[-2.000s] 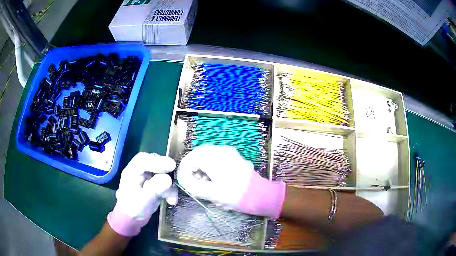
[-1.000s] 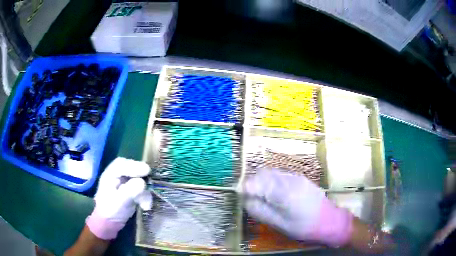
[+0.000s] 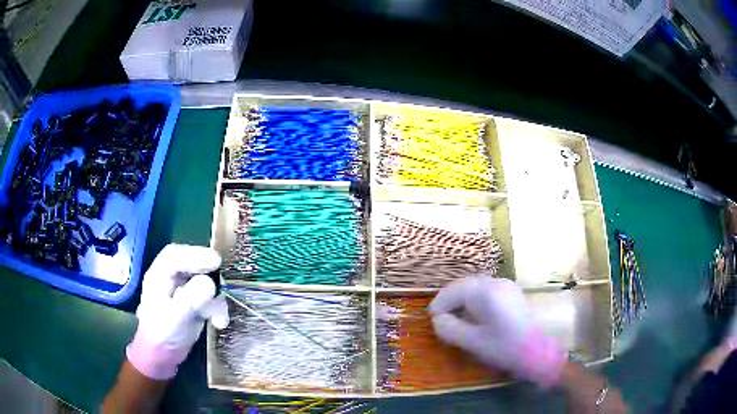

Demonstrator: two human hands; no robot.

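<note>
My gloved left hand is shut on a small dark connector housing, mostly hidden by its fingertips, at the tray's left edge. Thin wires, a white one and a blue one among them, run right from it over the white wires. My gloved right hand, slightly blurred, is over the orange wires in the front middle compartment. Its fingertips are close above them; whether it holds a wire cannot be told. The cream tray also holds green wires and brown wires.
Blue wires and yellow wires lie in the back compartments. A blue bin of black housings stands left, a white carton behind. Wire assemblies lie right of the tray; more wires show at its near edge.
My right hand has moved away from my left hand, rightward to the orange wires. My left hand still holds the housing. The tray and bin appear shifted left in view.
</note>
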